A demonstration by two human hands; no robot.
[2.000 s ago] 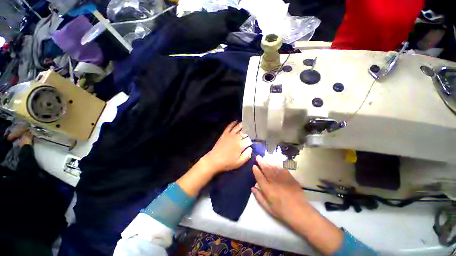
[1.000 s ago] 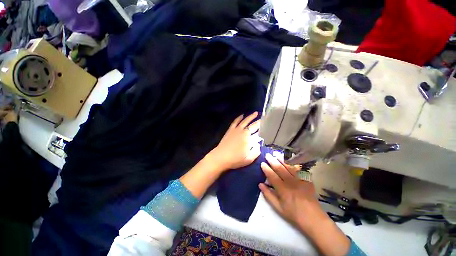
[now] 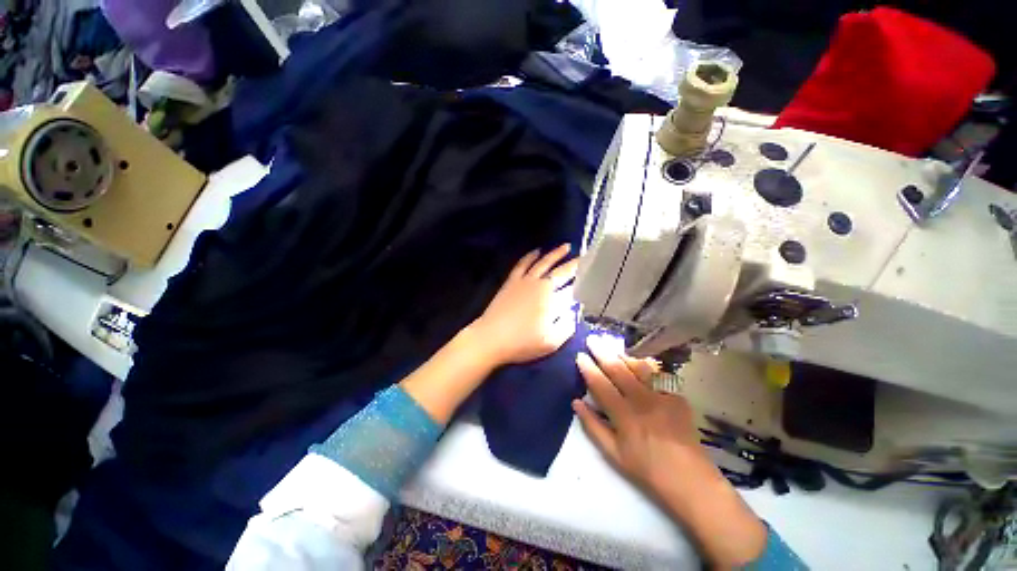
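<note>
A large dark navy garment (image 3: pixel 335 268) spreads over the white table, and a narrow navy end of it (image 3: pixel 531 413) lies at the needle area of the off-white sewing machine (image 3: pixel 769 234). My left hand (image 3: pixel 530 312) lies flat on the cloth just left of the machine head, fingers spread. My right hand (image 3: pixel 638 415) rests with its fingertips on the cloth's right edge, just below the head. Neither hand visibly grasps the cloth. The presser foot and needle are mostly hidden by the head, my fingers and bright light.
Black snips (image 3: pixel 764 455) and a dark block (image 3: pixel 829 404) with a yellow piece lie beneath the machine arm. A neighbour's cream-yellow machine (image 3: pixel 117 178) stands left. Red cloth (image 3: pixel 889 80) and clear plastic are heaped behind.
The view has shifted, so the machine appears further right than two seconds ago. Both hands stay at the needle area, and the narrow navy end has moved slightly up in the picture since one second ago.
</note>
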